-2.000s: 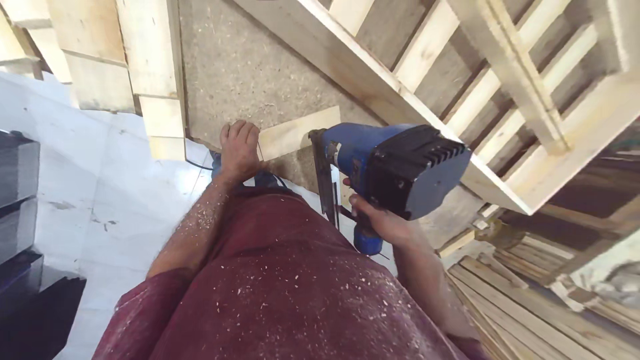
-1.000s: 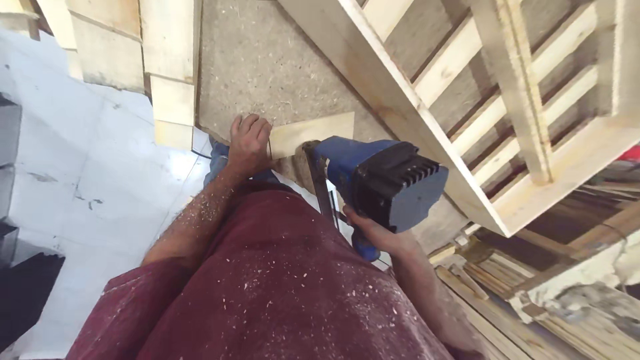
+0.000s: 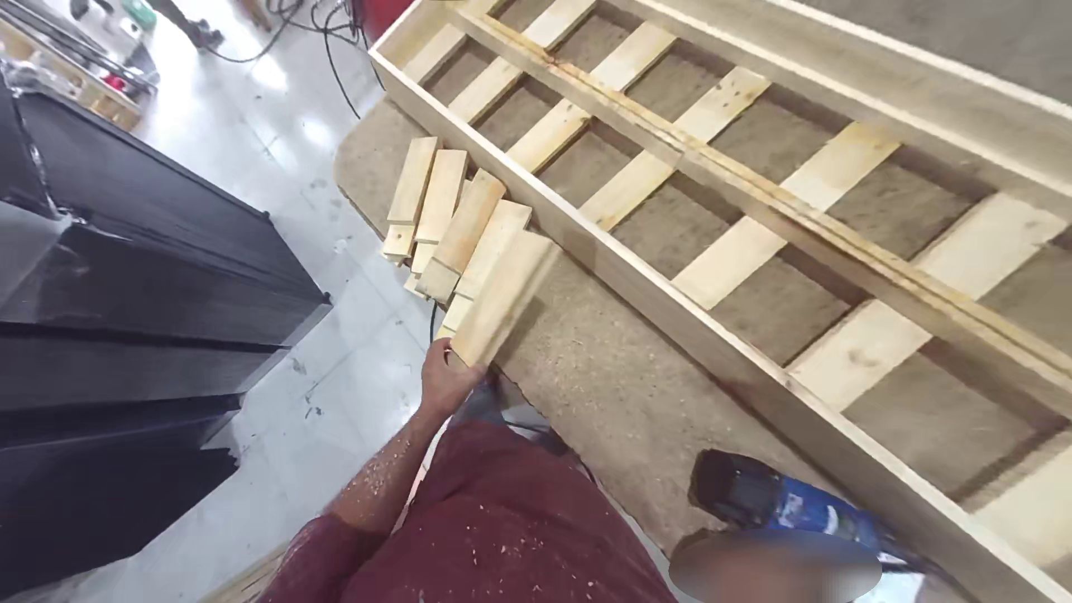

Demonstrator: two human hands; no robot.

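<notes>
My left hand point(image 3: 448, 377) grips the near end of a short pale wooden board point(image 3: 507, 297). That board slants over the right side of a row of stacked short wooden boards point(image 3: 440, 201) on the particleboard worktop point(image 3: 603, 385). At the lower right, a blue and black power tool point(image 3: 787, 498) is on its side by the worktop's near edge, close to the wooden frame. What seems to be my right hand point(image 3: 766, 578) is just below the tool, mostly hidden by a blurred patch; its grip cannot be made out.
A large slatted wooden frame point(image 3: 586, 226) lies across the worktop. Dark panelled units point(image 3: 142, 310) stand at the left on a tiled floor point(image 3: 318, 360). Black cables point(image 3: 335, 42) trail over the floor at the top, near another person's foot point(image 3: 201, 33).
The view has swung widely. Earlier my right hand held the power tool upright over a small board beside my left hand; now the tool is on its side. My left hand has taken hold of a board.
</notes>
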